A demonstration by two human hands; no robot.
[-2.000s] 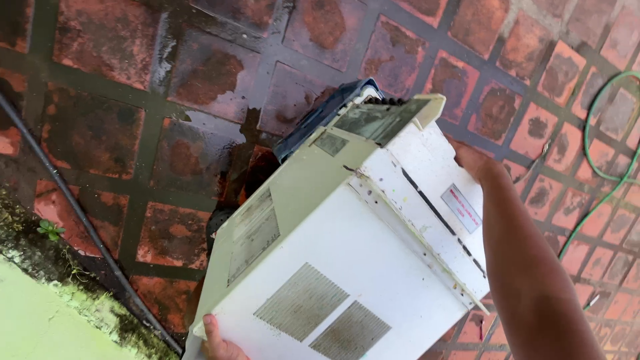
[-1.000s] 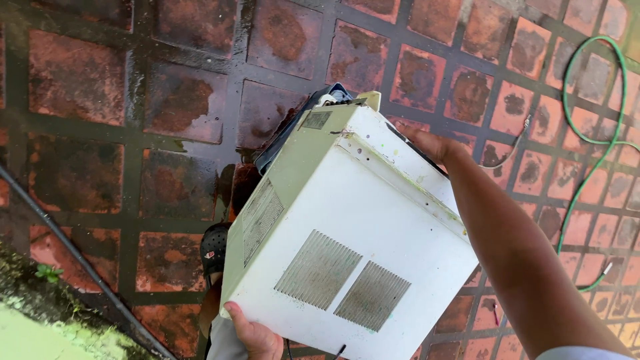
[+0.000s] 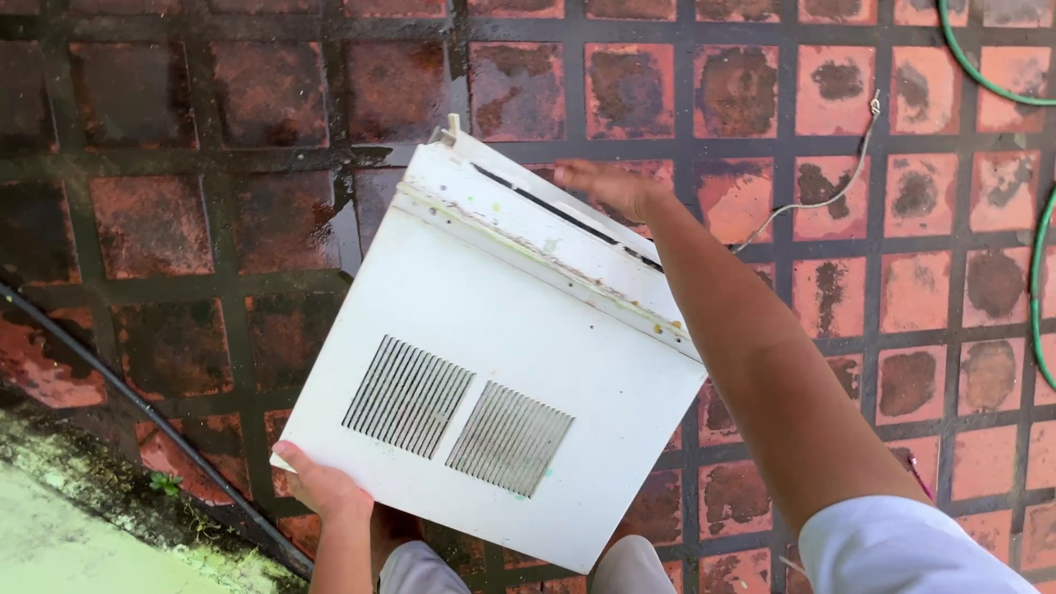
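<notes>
A white window air conditioner housing (image 3: 511, 330) with two louvred vent panels (image 3: 458, 417) lies tilted across the middle of the view, above my knees. My left hand (image 3: 326, 487) grips its lower left corner, thumb on the white face and fingers hidden beneath. Beyond the far edge, beside a long dark slot (image 3: 569, 216), is my right hand (image 3: 610, 186); its fingers reach over that side, and whether they touch it cannot be told. Specks of dirt and rust mark the ridge near the slot. The unit's underside is hidden.
Wet red floor tiles (image 3: 151, 224) surround the unit. A black hose (image 3: 157, 421) runs along a mossy pale green ledge (image 3: 74, 528) at lower left. A grey cord (image 3: 825, 200) extends over the tiles to the right, and a green hose (image 3: 1038, 289) curves at the far right.
The unit has turned so its vented face points up at me, and the greenish side seen earlier is out of sight. The dark item behind it no longer shows. The view has shifted.
</notes>
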